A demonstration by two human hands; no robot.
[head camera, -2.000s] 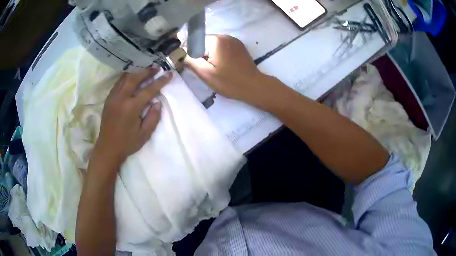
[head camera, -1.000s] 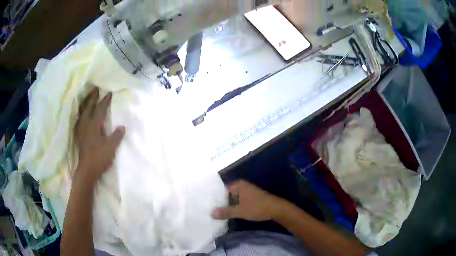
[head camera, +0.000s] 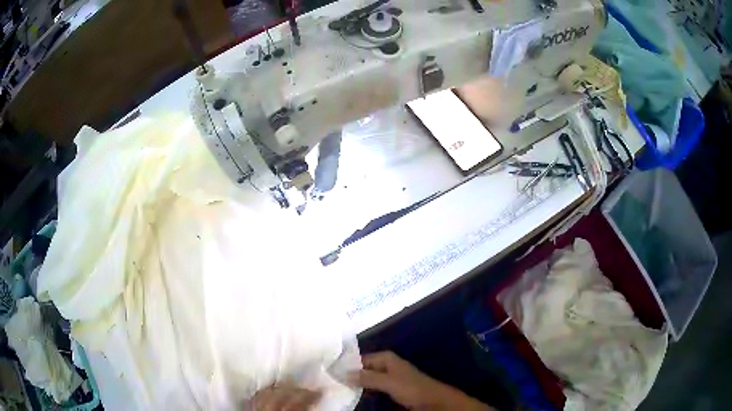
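Observation:
A large cream cloth [head camera: 160, 265] is spread over the table left of the needle and hangs over its front edge. The sewing machine [head camera: 337, 88] stands behind it, with its presser foot and needle [head camera: 289, 197] at the cloth's upper right. My left hand [head camera: 285, 396] is low on the cloth, blurred and cut off by the bottom edge, so its fingers are unclear. My right hand [head camera: 393, 379] is at the cloth's lower right edge, fingertips closed on it below the table's front edge.
A dark strip [head camera: 385, 223] lies right of the needle. A lit phone [head camera: 455, 132] lies under the machine arm. Snips and scissors [head camera: 574, 156] lie at the table's right. A dark red bin [head camera: 626, 269] at right holds crumpled cloth [head camera: 586, 325]. A teal basket [head camera: 84, 373] is at lower left.
My right hand has left the needle area for the cloth's lower edge. My left hand has moved down the cloth to the bottom of the view. The view takes in more of the machine.

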